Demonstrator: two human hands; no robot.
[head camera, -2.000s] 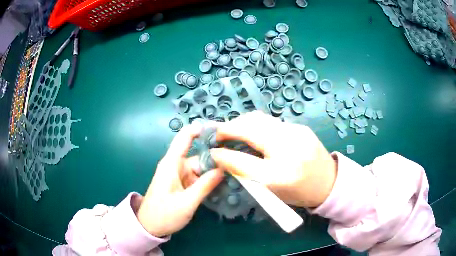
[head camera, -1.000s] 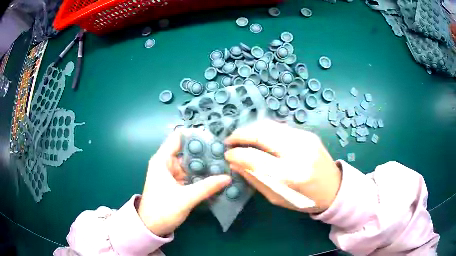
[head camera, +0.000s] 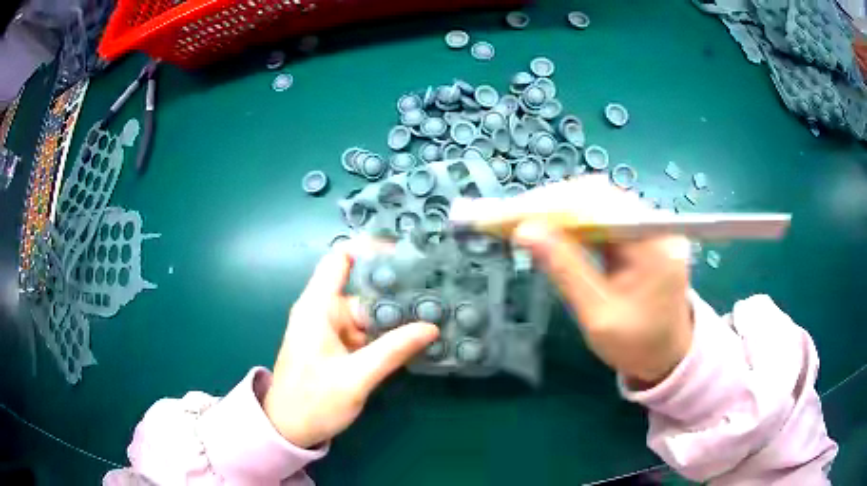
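My left hand (head camera: 328, 356) grips the grey-green moulded rubber sheet (head camera: 466, 318) at its left edge, thumb on top beside raised domes. The sheet's far part has open holes; its right edge has rectangular openings. My right hand (head camera: 618, 285), blurred, holds a pen-like tool (head camera: 703, 225) lying nearly level above the sheet's right side, white end to the right, yellowish section by the fingers. Its tip is blurred over the sheet. Loose rubber caps (head camera: 494, 121) lie heaped just beyond the sheet.
Small square rubber pieces (head camera: 701, 180) lie right, partly hidden by my right hand and the tool. Perforated flash web (head camera: 109, 252) and dark pliers (head camera: 144, 119) lie left. A red basket (head camera: 190, 43) stands at the top left. Bumpy grey sheets (head camera: 808, 71) are piled top right.
The tool has swung from pointing down-right to nearly level, and my right hand has moved right, off the sheet's middle. The sheet, earlier bunched in both hands, is spread flatter, its right edge showing.
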